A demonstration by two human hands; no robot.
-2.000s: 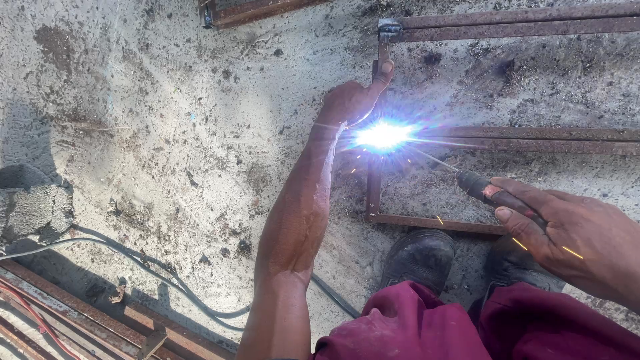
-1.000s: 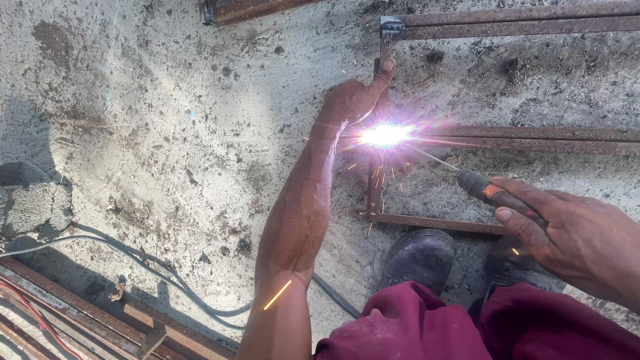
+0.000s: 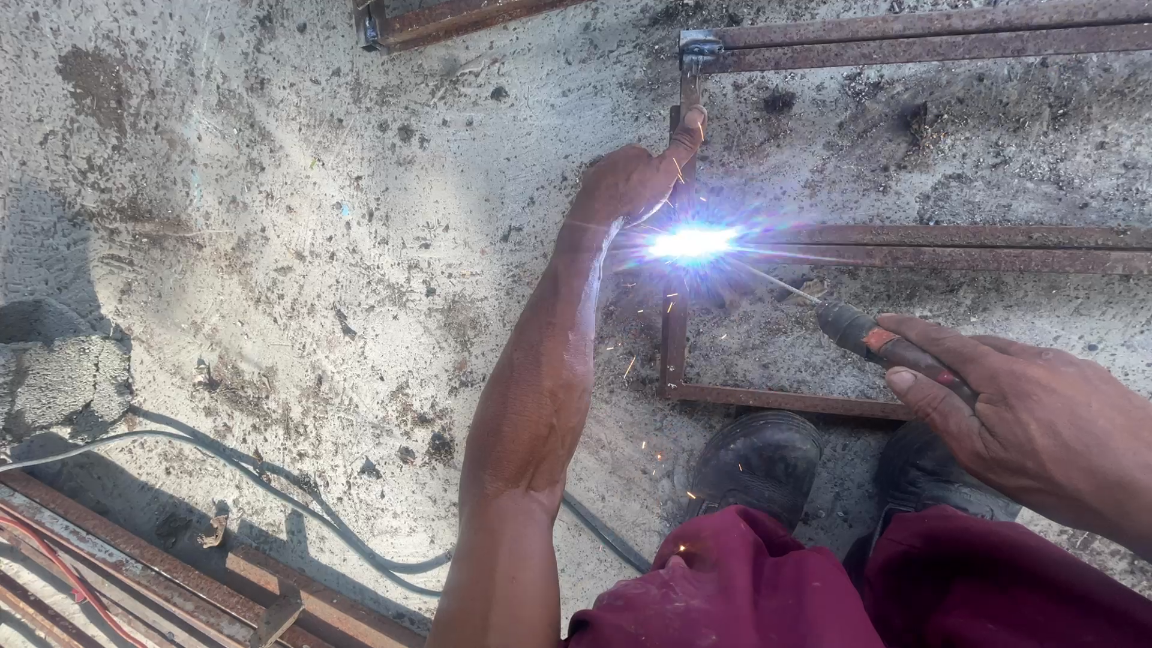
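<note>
My right hand (image 3: 1017, 405) is closed round a welding electrode holder (image 3: 886, 346), its thin electrode (image 3: 778, 283) pointing up and left into a bright welding arc (image 3: 693, 243). The arc burns where a pair of rusty steel bars (image 3: 945, 247) meets the left side bar (image 3: 673, 346) of a steel frame lying on the ground. My left hand (image 3: 634, 180) grips that side bar just above the arc, thumb laid along it; its other fingers are hidden. Glare hides the joint itself, and sparks scatter below it.
Rough concrete ground (image 3: 315, 225) lies beneath. Black boots (image 3: 760, 463) stand at the frame's lower bar (image 3: 792, 399). A grey cable (image 3: 297, 504) runs along the lower left, near a concrete block (image 3: 63, 378) and stacked rusty steel sections (image 3: 135, 558). Another steel piece (image 3: 477, 20) lies at the top.
</note>
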